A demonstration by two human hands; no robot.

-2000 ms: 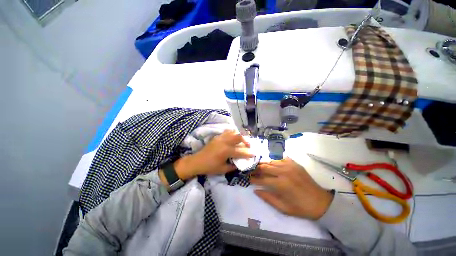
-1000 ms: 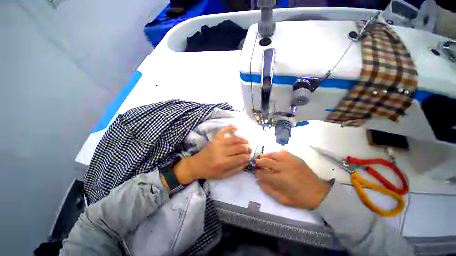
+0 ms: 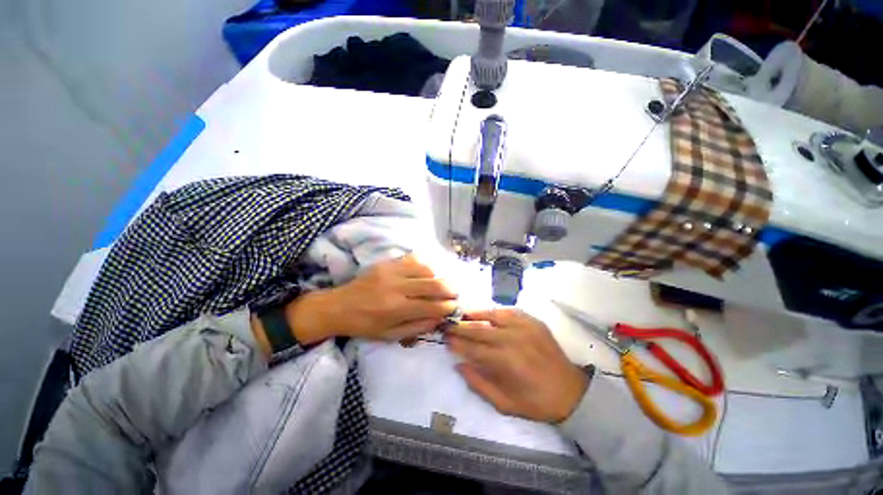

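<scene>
The checked garment lies bunched on the left of the machine table, with its light grey inner cloth towards the needle. My left hand rests on the cloth just in front of the needle area, fingers bent onto its edge. My right hand meets it fingertip to fingertip and pinches a small dark bit of the work. The fingertips partly hide that bit. The presser foot and needle sit behind my hands in bright glare, so the cloth edge there is unclear.
Scissors with red and orange handles lie right of my right hand. A dark rectangular item lies behind them. Plaid cloth hangs over the machine arm. A measuring tape runs along the front edge. Dark cloth lies in the back recess.
The view has shifted, so the machine and table appear further left. The white piece seen raised between my hands two seconds ago is lower or covered now. My hands stay together at the cloth.
</scene>
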